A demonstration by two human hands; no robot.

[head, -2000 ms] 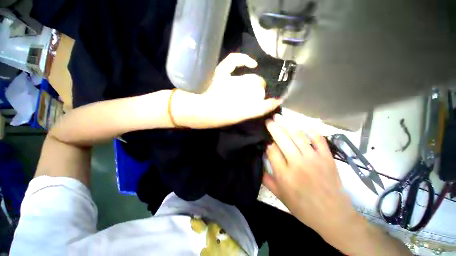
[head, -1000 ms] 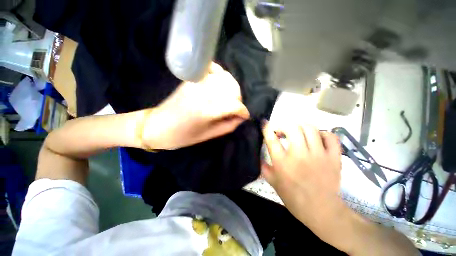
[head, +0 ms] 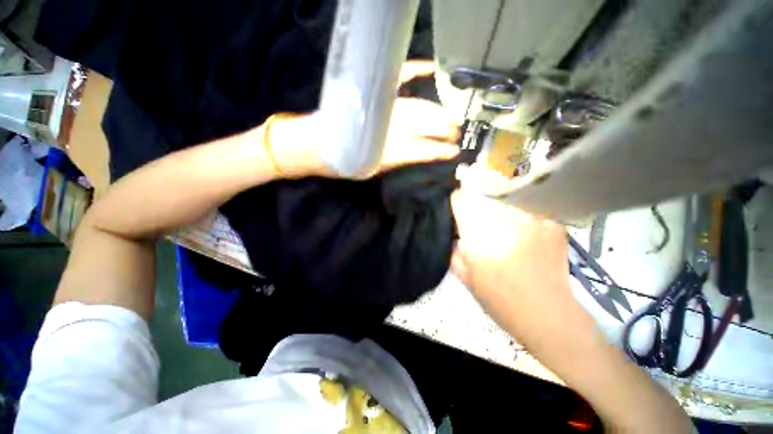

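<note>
Black garment cloth point(head: 364, 242) lies bunched on the table edge and spreads up the left side. My left hand point(head: 424, 131) rests on the cloth beside the needle area, partly hidden behind the long white lamp tube point(head: 360, 93). My right hand point(head: 508, 246) is at the cloth's right edge, its fingertips washed out by bright light just below the presser foot point(head: 470, 134). Both hands hold the cloth at the needle. The pale machine head point(head: 661, 127) covers the upper right. A tan block point(head: 506, 153) sits beside the foot.
Thread snips point(head: 600, 280) lie right of my right hand, with dark-handled scissors point(head: 670, 335) beyond. A long orange and black tool point(head: 733, 254) lies at the far right. A blue bin point(head: 199, 301) stands below the table edge at left.
Both hands have moved up towards the needle, the left also rightwards. The black cloth has shifted and bunched between them. The view has shifted, and the foot and tan block now show.
</note>
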